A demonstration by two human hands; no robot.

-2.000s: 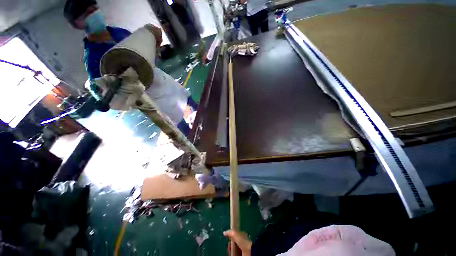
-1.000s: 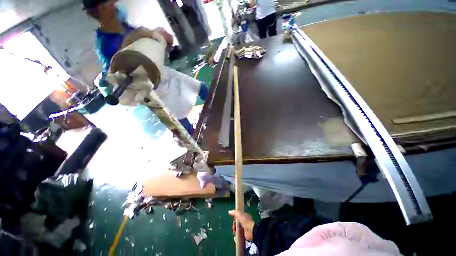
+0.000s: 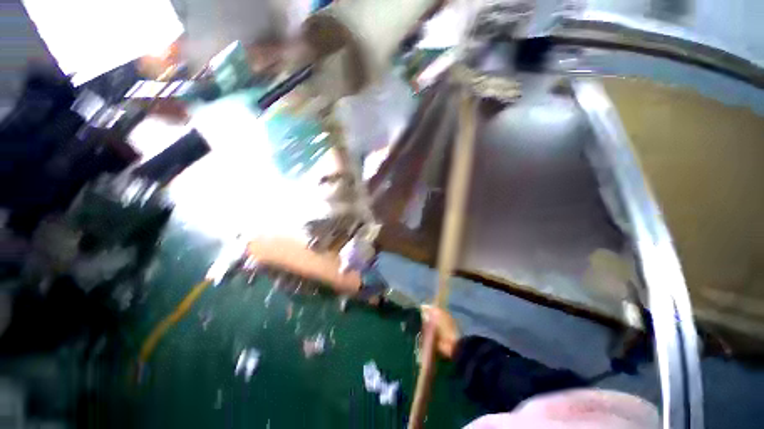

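The frame is blurred. My left hand (image 3: 440,331), in a dark sleeve at the lower middle, is closed around a long tan pole (image 3: 456,193). The pole slants from the bottom edge up across the near edge of the dark brown table (image 3: 536,193). Its lower end is cut off by the picture's edge. My right hand is out of view. A silver metal rail (image 3: 662,268) runs along the edge of the brown fabric (image 3: 712,184) on the right.
A thick pale roll (image 3: 381,29) is at the top, with a blurred white garment below it. A flat tan board (image 3: 306,266) and scraps (image 3: 381,385) lie on the green floor. Dark bags (image 3: 50,151) are on the left. A bunched pale scrap (image 3: 494,88) lies at the table's far end.
The view has swung and tilted. My left hand shows higher and farther right, and the pole leans more. The co-worker's head and arms no longer show clearly.
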